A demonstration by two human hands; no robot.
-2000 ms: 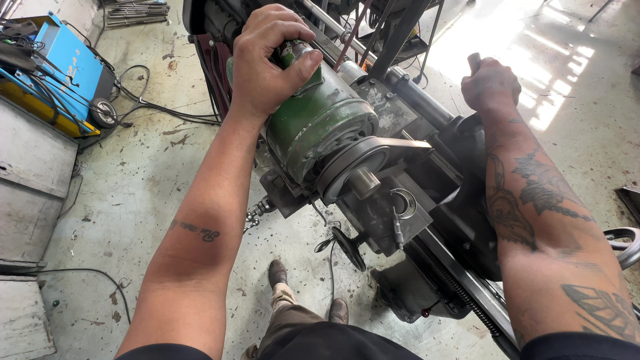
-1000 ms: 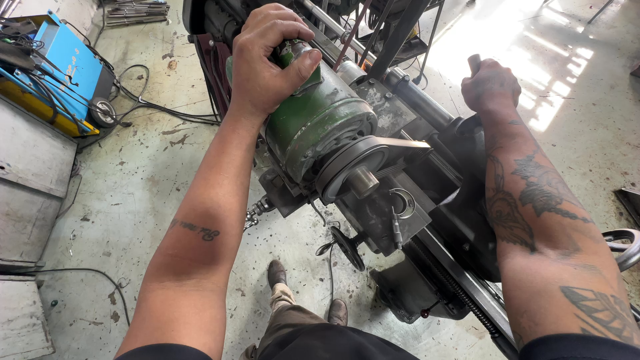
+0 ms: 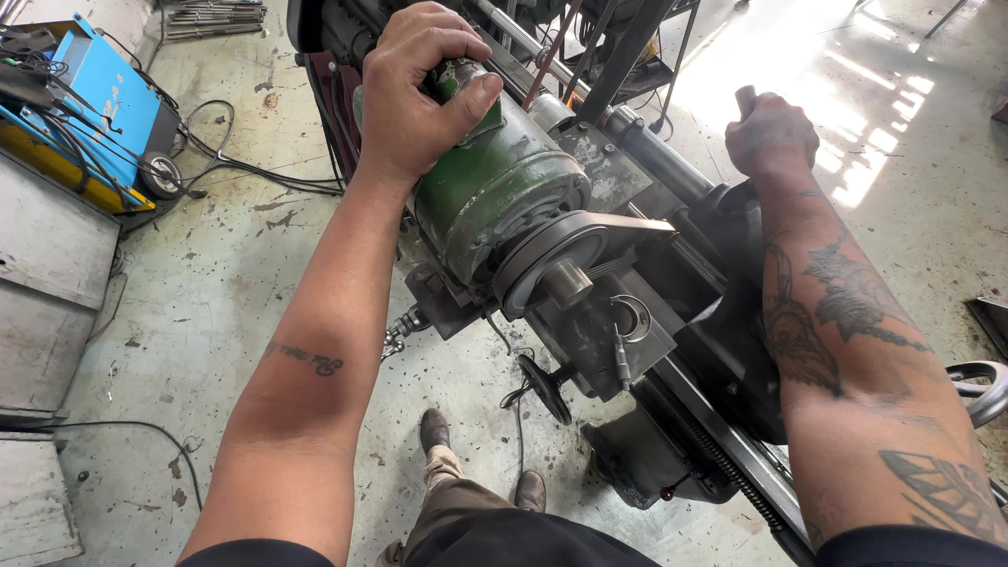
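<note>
A green electric motor (image 3: 504, 197) sits on a lathe carriage, with a belt (image 3: 630, 224) over its pulley (image 3: 551, 264). My left hand (image 3: 429, 87) rests on the box on top of the motor, fingers curled over its far side and thumb on the near side. My right hand (image 3: 772, 134) is closed round a short cylindrical handle (image 3: 745, 101) at the upper right; what the handle belongs to is hidden. An outside micrometer (image 3: 622, 346) lies on the metal plate (image 3: 571, 346) below the pulley. A shaft (image 3: 665, 161) runs along the machine between my hands.
A handwheel (image 3: 543, 390) juts toward me above my boots. The lathe bed (image 3: 724, 441) with its leadscrew runs to the lower right. A blue wheeled machine (image 3: 118, 94) with cables stands at the upper left, near grey cabinets (image 3: 47, 315). Metal rods (image 3: 216, 17) lie on the floor.
</note>
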